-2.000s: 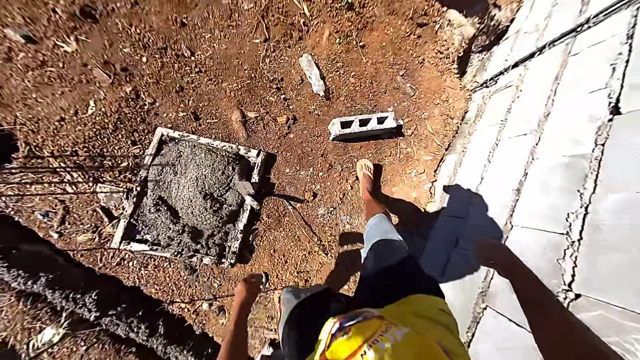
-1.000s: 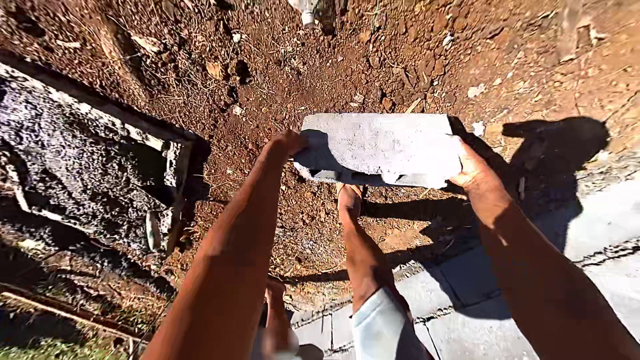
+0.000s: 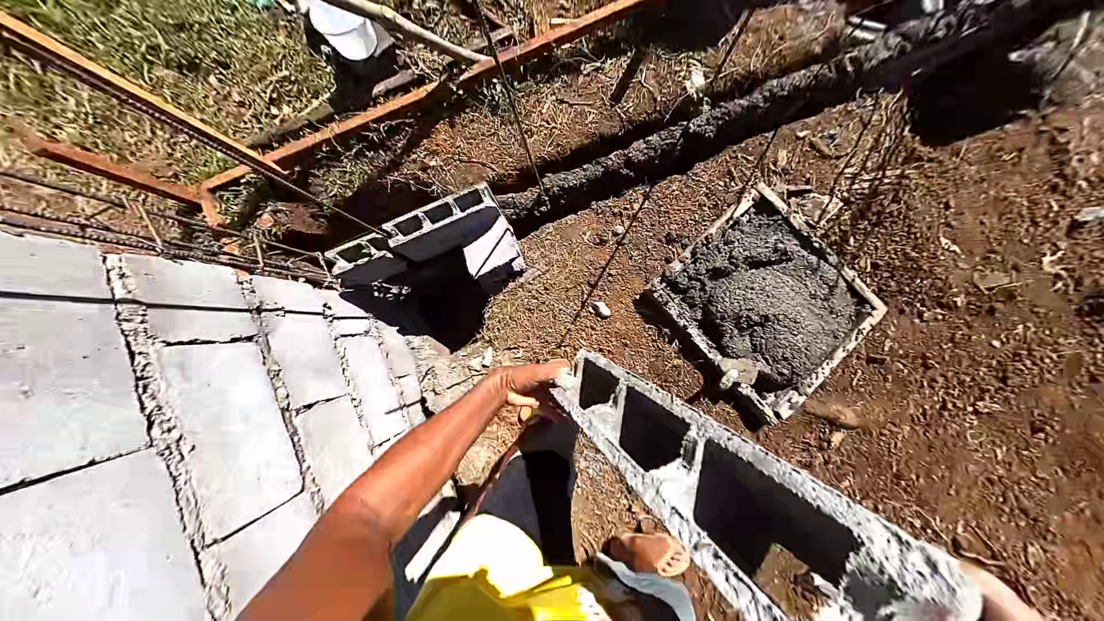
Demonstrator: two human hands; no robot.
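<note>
A hollow concrete block (image 3: 768, 509) hangs between my two hands, its open cells facing up toward me. My left hand (image 3: 533, 379) grips the block's near-wall end. At the opposite end, by the lower right edge of the view, my right hand (image 3: 996, 595) holds on, mostly cut off and partly hidden by the block. Wet grey mortar (image 3: 768, 293) fills a square wooden-edged mixing box (image 3: 832, 345) beyond the block, with a tool resting at its near corner. More hollow blocks (image 3: 440, 226) stand laid at the end of the wall, beside a dark gap.
A concrete block wall (image 3: 224, 414) with rough mortar joints runs along the left. Rusty metal bars (image 3: 371, 112) and thin wires cross above. A mortar-topped footing (image 3: 690, 142) stretches to the upper right. A person in a white cap (image 3: 345, 30) is at the top left. Reddish dirt surrounds the box.
Two seconds ago a block lay on the dirt; one second ago both hands held a block. Now the held block shows its open cells. The view has swung strongly toward the wall and mortar box.
</note>
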